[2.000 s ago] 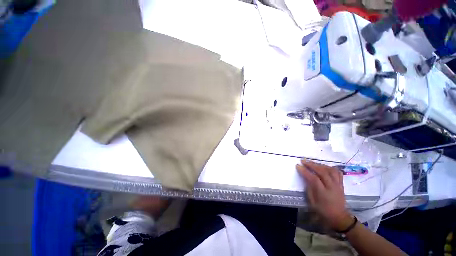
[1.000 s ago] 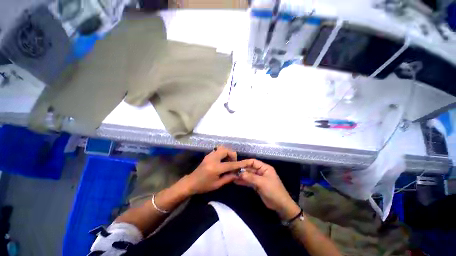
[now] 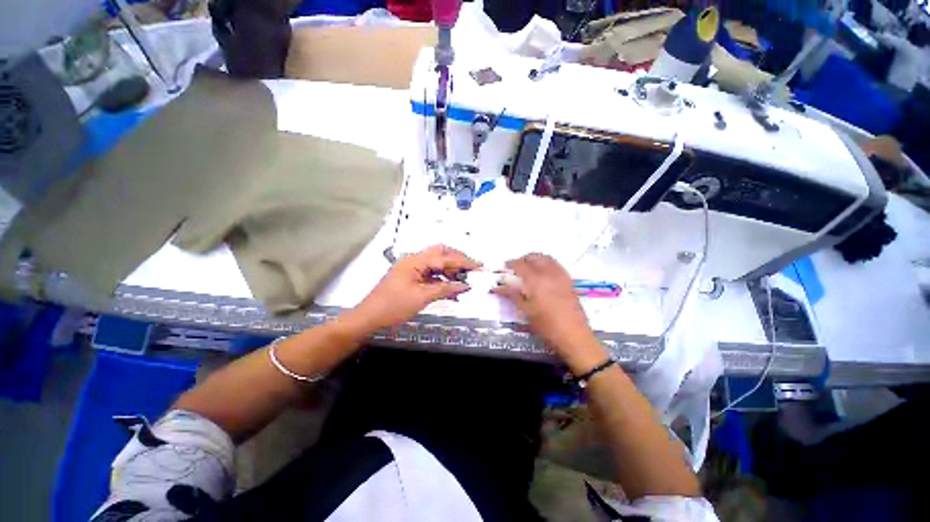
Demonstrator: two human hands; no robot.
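Observation:
My left hand [image 3: 420, 282] and my right hand [image 3: 540, 290] are over the front of the white table, fingertips bent towards each other. Something tiny and pale seems to lie between the fingertips; it is too small to tell what, or which hand holds it. The khaki garment panel [image 3: 306, 194] lies on the table to the left, its lower corner at the front edge, untouched. The sewing machine head [image 3: 438, 127] with its needle area stands beyond my hands. The blue and pink thread snips [image 3: 598, 290] lie just right of my right hand.
A dark phone [image 3: 602, 165] is strapped to the machine with white bands. A clear plastic bag [image 3: 683, 382] hangs over the front edge at right. The measuring tape [image 3: 204, 312] runs along that edge. A blue crate [image 3: 117, 428] is on the floor at lower left.
My right hand left the table near the snips and met my left hand over my lap. Both hands are now raised over the table, fingertips slightly apart. The view has shifted.

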